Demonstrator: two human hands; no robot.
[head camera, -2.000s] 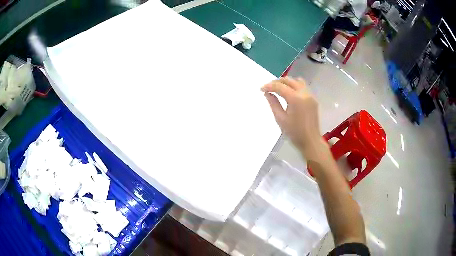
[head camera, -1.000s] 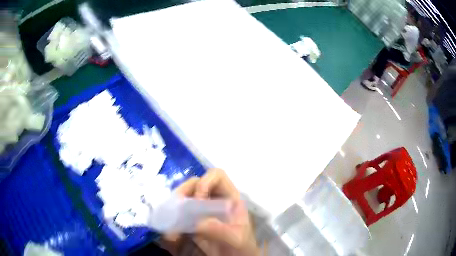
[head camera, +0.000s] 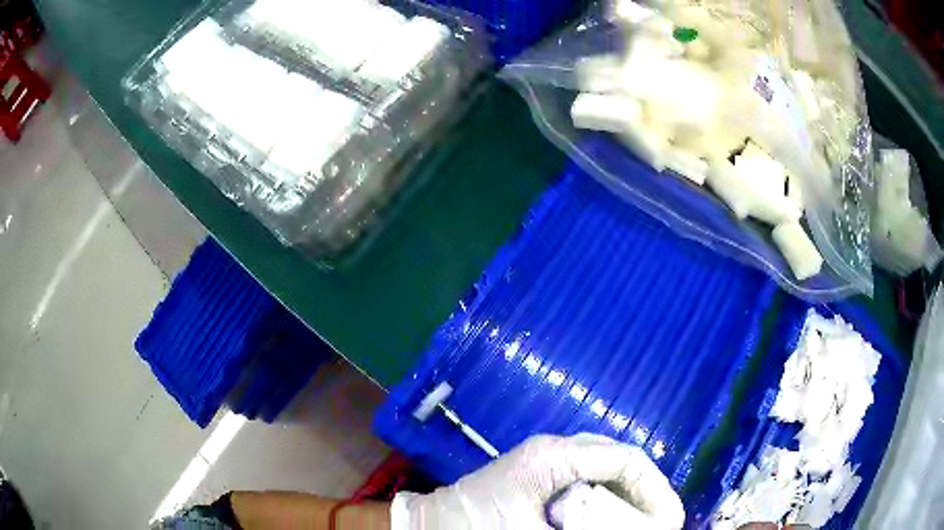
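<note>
My left hand (head camera: 559, 481), in a thin white glove, is at the bottom centre over the blue tray (head camera: 611, 300). Its fingers curl around a small white part (head camera: 600, 509), cut off by the bottom edge. Only a sliver of bare fingertips of my right hand (head camera: 771, 527) shows at the bottom edge; what it holds is hidden. A small tool with a thin pale handle and white crosswise head (head camera: 433, 401) lies in the tray. Loose white pieces (head camera: 828, 383) lie in a second blue tray at the right.
A large clear bag of cream parts (head camera: 714, 114) lies behind the trays, a smaller bag (head camera: 898, 212) beside it. Clear blister trays with white parts (head camera: 300, 114) stand back left. Stacked blue trays (head camera: 223, 331) are below the bench edge. A red stool (head camera: 19, 93) stands far left.
The view has swung left, away from the white sheet to the bags and empty tray. My gloved left hand has come into view holding a white part. My right hand has almost left the view.
</note>
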